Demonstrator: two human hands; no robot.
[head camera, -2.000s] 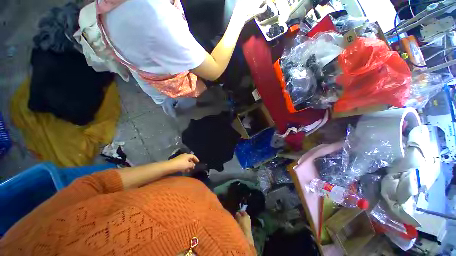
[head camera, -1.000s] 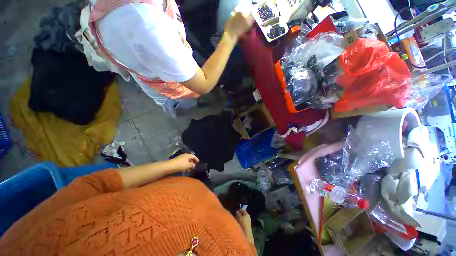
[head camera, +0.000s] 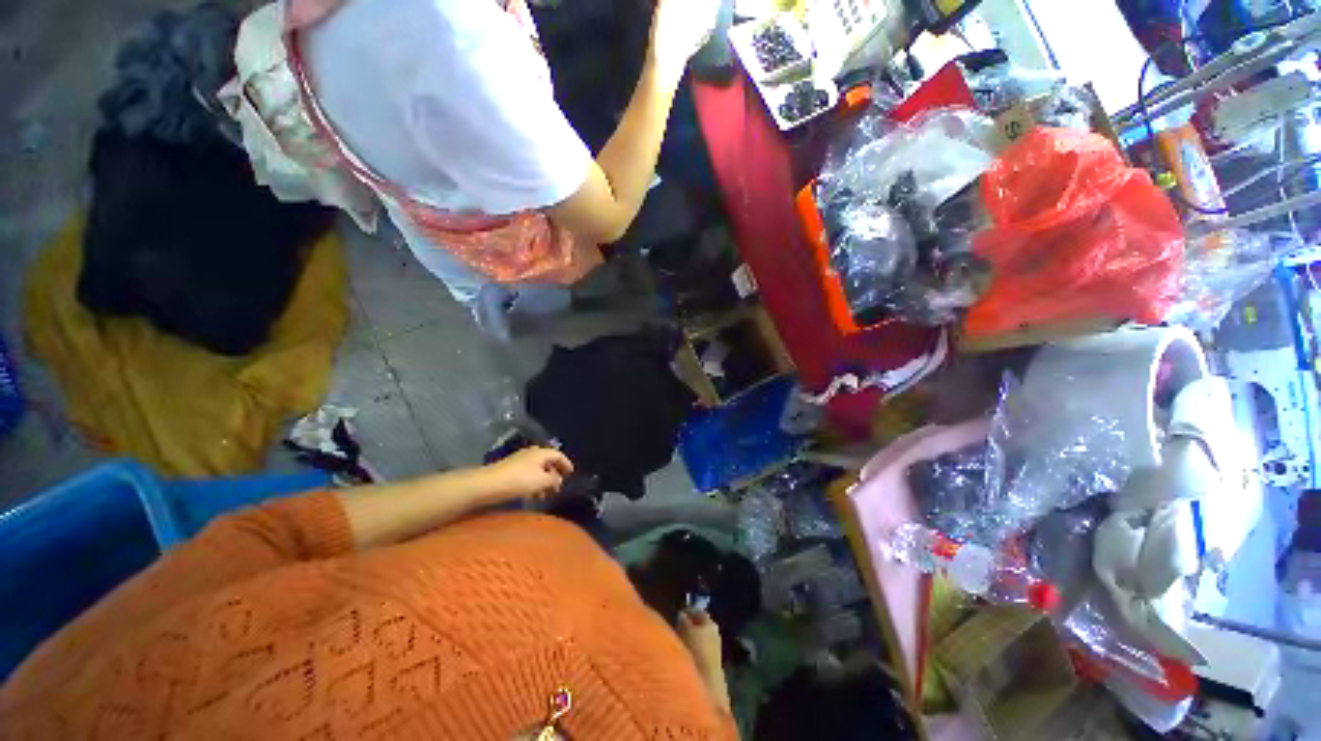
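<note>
My left hand (head camera: 533, 472) is at the centre, below an orange knitted sleeve, with its fingers curled. Dark material lies right beside the fingertips, and I cannot tell whether the hand holds it. My right hand (head camera: 701, 637) is low in the picture and partly hidden by the orange sweater. Its fingers are closed on a small pale object (head camera: 697, 604), too small to identify. Black cloth (head camera: 688, 568) lies beneath and around it.
Another person (head camera: 435, 109) in a white top and pink apron stands ahead. A blue crate (head camera: 87, 528) is at left; black cloth (head camera: 189, 246) lies on yellow cloth (head camera: 102, 391). A red plastic bag (head camera: 1079, 225), a bottle (head camera: 985, 568) and cartons crowd the right.
The other person's hand has moved up and away from the edge of the red cloth. My hands have barely moved. The view has shifted slightly.
</note>
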